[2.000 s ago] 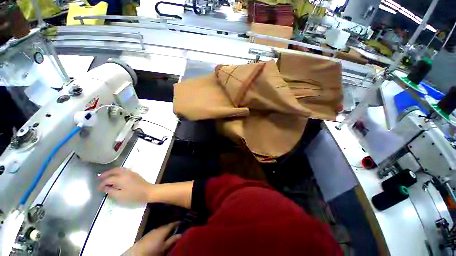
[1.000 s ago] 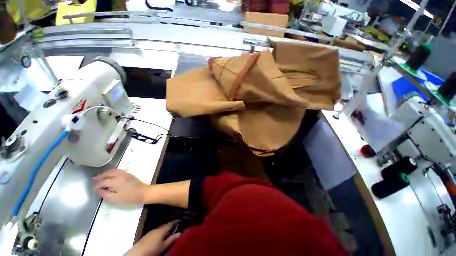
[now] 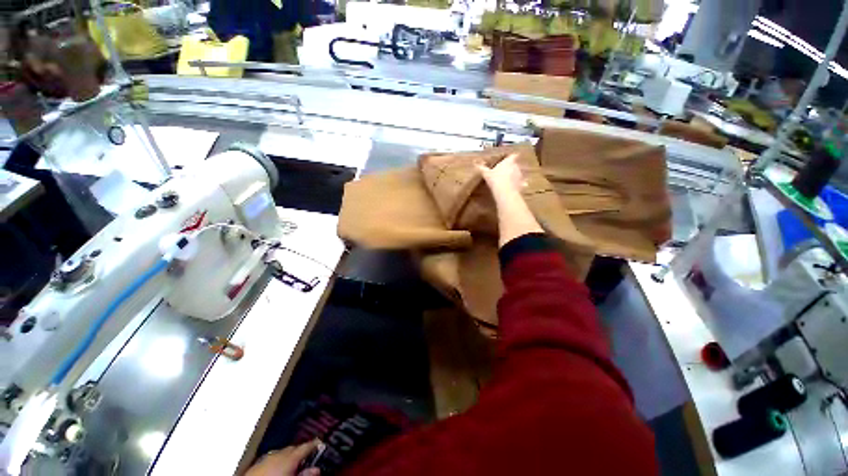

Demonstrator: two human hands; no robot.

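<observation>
Brown bag pieces point(image 3: 390, 212) lie in a loose, folded pile beyond the gap beside the sewing machine table. My right hand point(image 3: 507, 174) rests on top of the pile, its arm stretched forward; whether its fingers grip the cloth is unclear. My left hand point(image 3: 286, 461) is low at the bottom edge, partly cut off, near a small shiny thing I cannot make out. Snips with orange handles point(image 3: 224, 349) lie at the edge of the machine bed. The white sewing machine point(image 3: 209, 232) stands at left, with no cloth visible under it.
A black device with a cable point(image 3: 292, 277) lies on the white table point(image 3: 270, 344) beside the machine head. At right, another table point(image 3: 693, 386) holds black thread cones point(image 3: 749, 433) and a second machine point(image 3: 809, 335). A metal rail point(image 3: 390, 125) runs behind the pile.
My right hand has left the machine bed and moved forward and right onto the brown pile. The snips now show where it was. My left hand sits lower in view.
</observation>
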